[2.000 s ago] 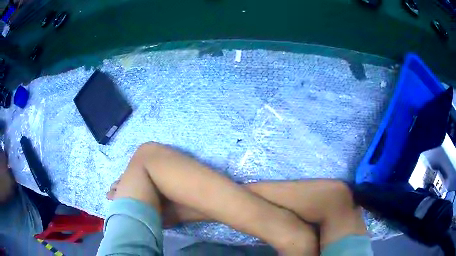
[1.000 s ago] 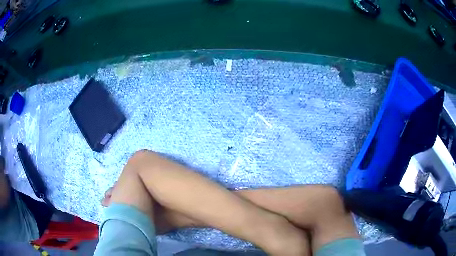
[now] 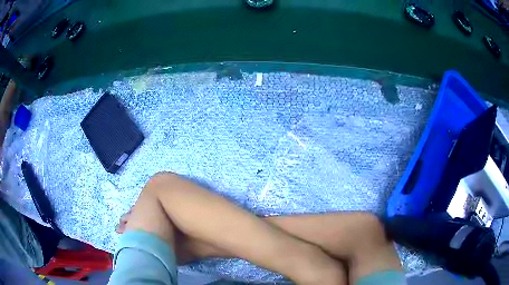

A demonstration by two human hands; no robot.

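My two bare forearms are crossed on the bubble-wrap bench (image 3: pixel 217 128), with pale green sleeves at both elbows. My left hand (image 3: pixel 315 267) lies by my right upper arm at the bottom edge; its fingers are hidden or cut off. Fingertips of my right hand (image 3: pixel 124 222) show beside my left sleeve; the rest is behind my left arm. No held object is visible. A black tray (image 3: pixel 111 133) with a ribbed floor lies beyond my left elbow. A thick black electric screwdriver (image 3: pixel 427 234) is beside my right elbow.
A blue bin (image 3: pixel 427 150) stands at right, with the white screw feeder (image 3: pixel 488 186) beside it. Black round housings (image 3: pixel 418 15) lie on the green conveyor (image 3: pixel 184 42). At left are a small blue cup (image 3: pixel 22 117), a black tool (image 3: pixel 37 192), a red stool (image 3: pixel 78 261) and another person's sleeve (image 3: pixel 19 234).
The view has shifted slightly, and more of the housings at the top shows. At the far left, the other person's arm now extends towards the belt. My arms stay crossed.
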